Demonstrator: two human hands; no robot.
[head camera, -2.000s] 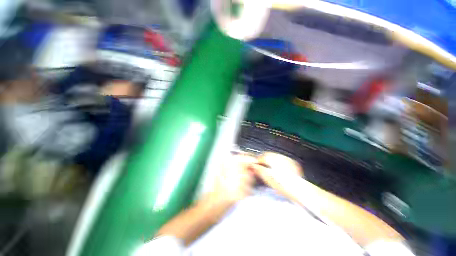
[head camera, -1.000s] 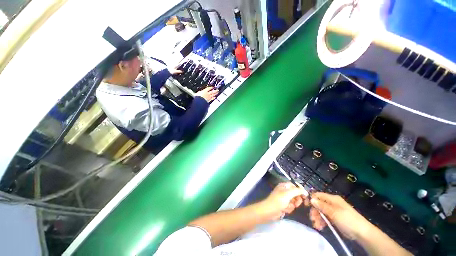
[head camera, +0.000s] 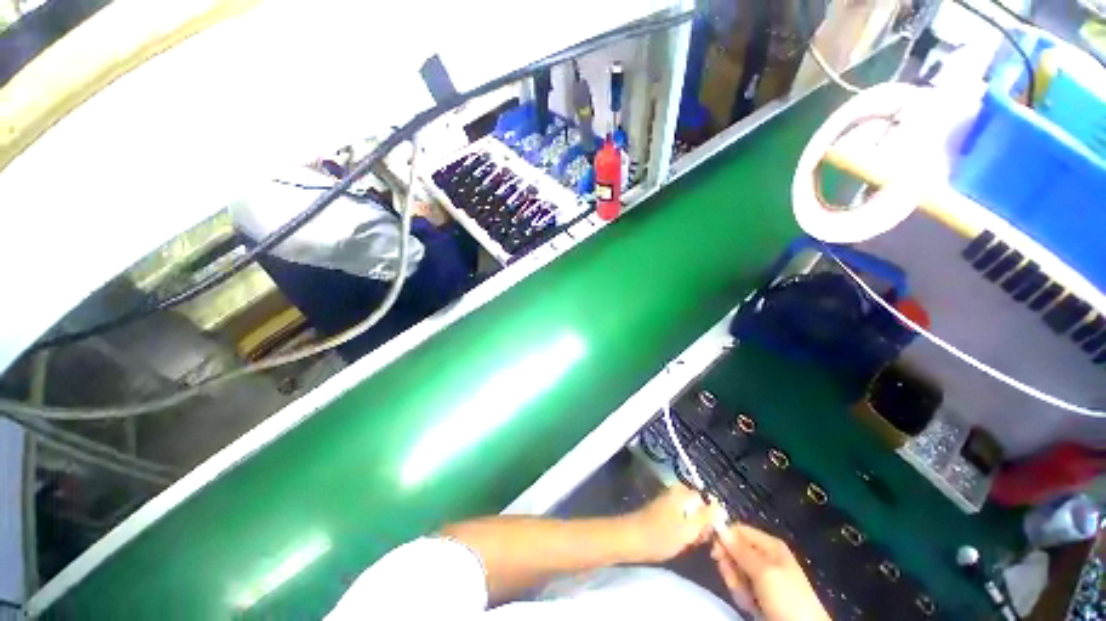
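Observation:
My left hand (head camera: 674, 524) and my right hand (head camera: 760, 568) are close together at the bottom centre, fingers pinched around a thin white wire lead (head camera: 682, 449). The lead runs up from my fingers towards the bench's conveyor-side edge. The small part between my fingertips is too small to make out. Beside and beyond my hands, black housings (head camera: 794, 500) lie side by side in a row on the green bench top (head camera: 934, 534), several with a gold ring at the far end.
The green conveyor belt (head camera: 522, 364) runs diagonally on the left. Across it are a bent-over person (head camera: 346, 249), a tray of dark parts (head camera: 497, 200) and a red bottle (head camera: 608, 182). A bench fan (head camera: 807, 318), parts boxes (head camera: 952, 455), a hanging white roll (head camera: 807, 182) and blue crate (head camera: 1031, 158) are right.
The view has shifted, and my hands sit slightly lower in it. Both still hold the white lead. The person across the belt has bent down and left, hands no longer at the tray.

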